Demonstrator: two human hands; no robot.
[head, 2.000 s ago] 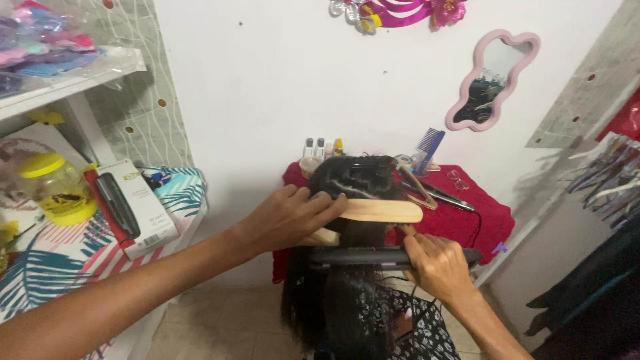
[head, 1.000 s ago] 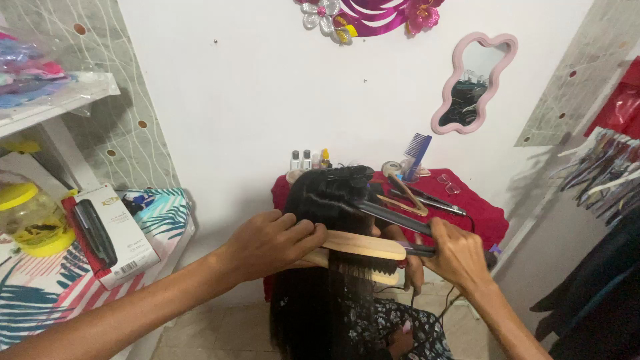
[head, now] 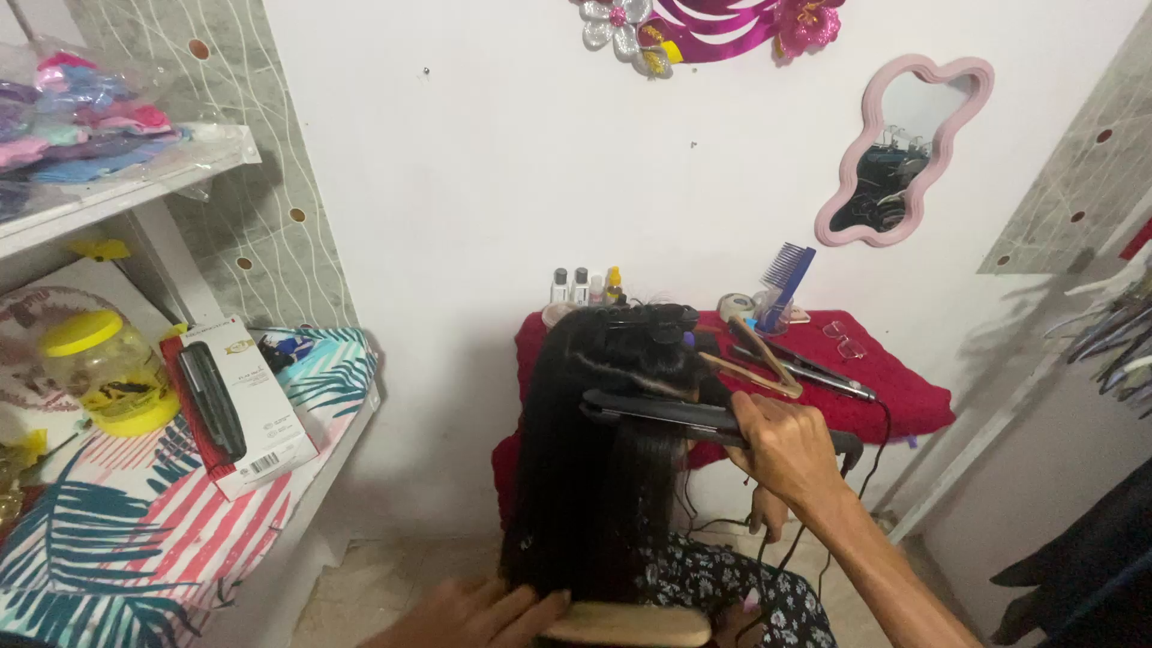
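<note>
Long dark hair (head: 576,450) hangs down the back of a seated person, with its top section clipped up and a parting below it. My right hand (head: 787,441) grips a black hair straightener (head: 666,416), whose plates lie across the hair at the right side of the head. Low in the view, my left hand (head: 486,616) is shut on a wooden hairbrush (head: 630,623) near the hair's lower part. The brush's bristles are hidden, and the fingers of my left hand are partly blurred.
A red-covered table (head: 900,396) beyond the person holds a second straightener (head: 828,378), a blue comb (head: 790,283), glasses (head: 844,340) and small bottles (head: 580,286). Black cords dangle at the right. Leftward, a shelf (head: 333,450) bears a straightener box (head: 261,414) and a yellow-lidded jar (head: 117,382).
My left hand and the brush have moved down from beside the head to the bottom of the view. The straightener, lower earlier, now lies across the hair near the head.
</note>
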